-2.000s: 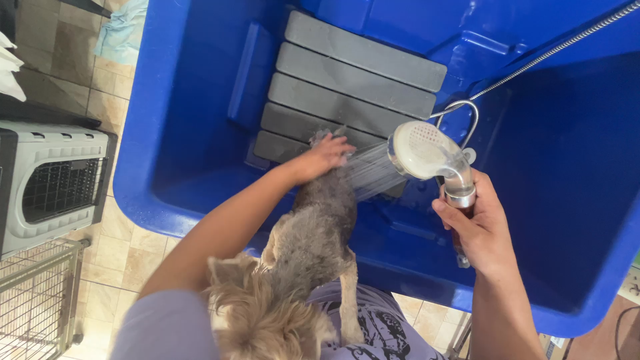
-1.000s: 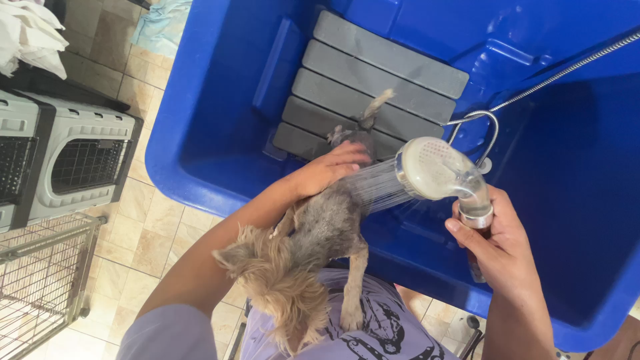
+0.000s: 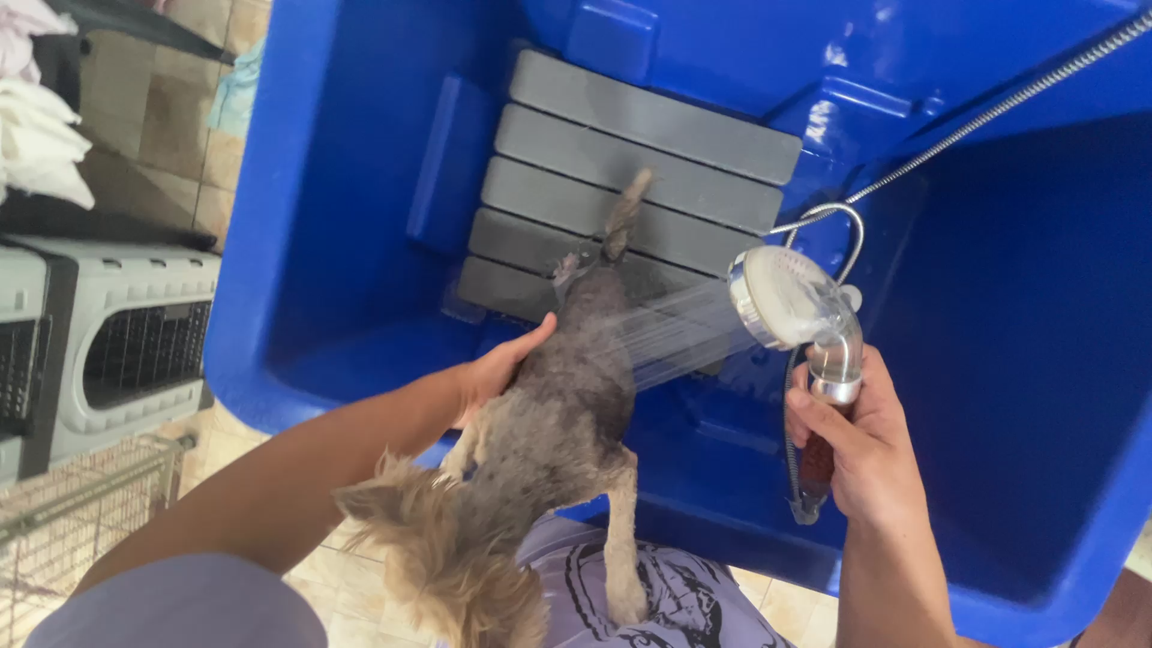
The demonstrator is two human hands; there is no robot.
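Note:
A small dog (image 3: 576, 396) with a clipped body and shaggy tan head stretches over the near rim of a blue plastic tub (image 3: 306, 297). Its hind end is over the grey slatted platform (image 3: 630, 144), and one front paw rests against the purple shirt (image 3: 684, 594). My left hand (image 3: 504, 369) lies along the dog's side, its fingers partly hidden beneath the body. In my right hand (image 3: 855, 432) is a shower head (image 3: 792, 297) with a clear neck, gripped by its handle. Water sprays from it leftward onto the dog's wet back.
A metal shower hose (image 3: 999, 103) runs from the upper right and loops behind the shower head. Left of the tub stand a grey pet carrier (image 3: 135, 342) and a wire cage (image 3: 90, 513) on the tiled floor. White cloths (image 3: 40, 135) lie at the upper left.
My left hand has moved from the dog's rump down to its side, nearer its front. The dog's tail, hidden two seconds ago, now shows upright over the slats. The spray continues.

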